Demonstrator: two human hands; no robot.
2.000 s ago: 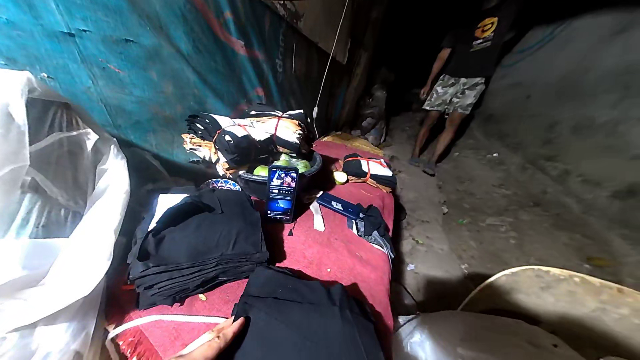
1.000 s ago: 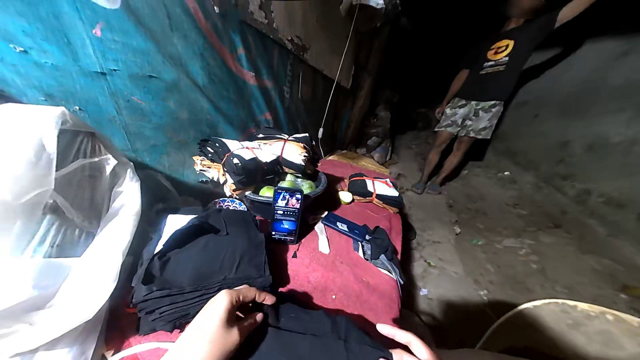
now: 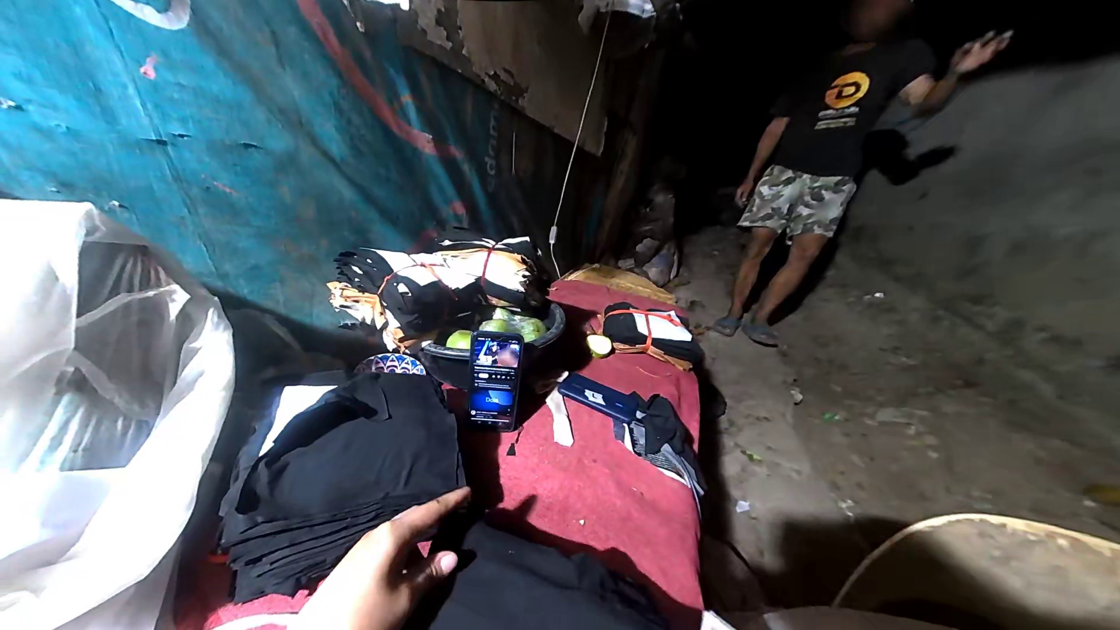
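My left hand (image 3: 385, 560) is low in the view, fingers apart, between a tall stack of black cloth pieces (image 3: 350, 455) and black cloth (image 3: 534, 582) at the bottom. Its fingertips are by the edge of the stack; whether they touch it I cannot tell. My right hand is out of view. Both cloth piles lie on a red cloth-covered surface (image 3: 595, 490). A lit smartphone (image 3: 495, 381) stands upright against a dark bowl (image 3: 556, 328) of green fruit (image 3: 516, 325). To its right lie a dark blue case-like object (image 3: 598, 396) and dark cloth scraps (image 3: 665, 429).
Tied cloth bundles (image 3: 437, 284) lie behind the bowl, and another tied bundle (image 3: 649, 332) at the right edge by a cut fruit (image 3: 599, 346). White translucent plastic (image 3: 175, 437) fills the left. A person (image 3: 814, 157) stands on the ground beyond, near a wall. A round rim (image 3: 971, 521) shows lower right.
My right hand, seen at the lower cloth one second ago, has left the view. My left hand's fingers have spread and moved off the lower cloth. The person has an arm raised that hung lower two seconds ago.
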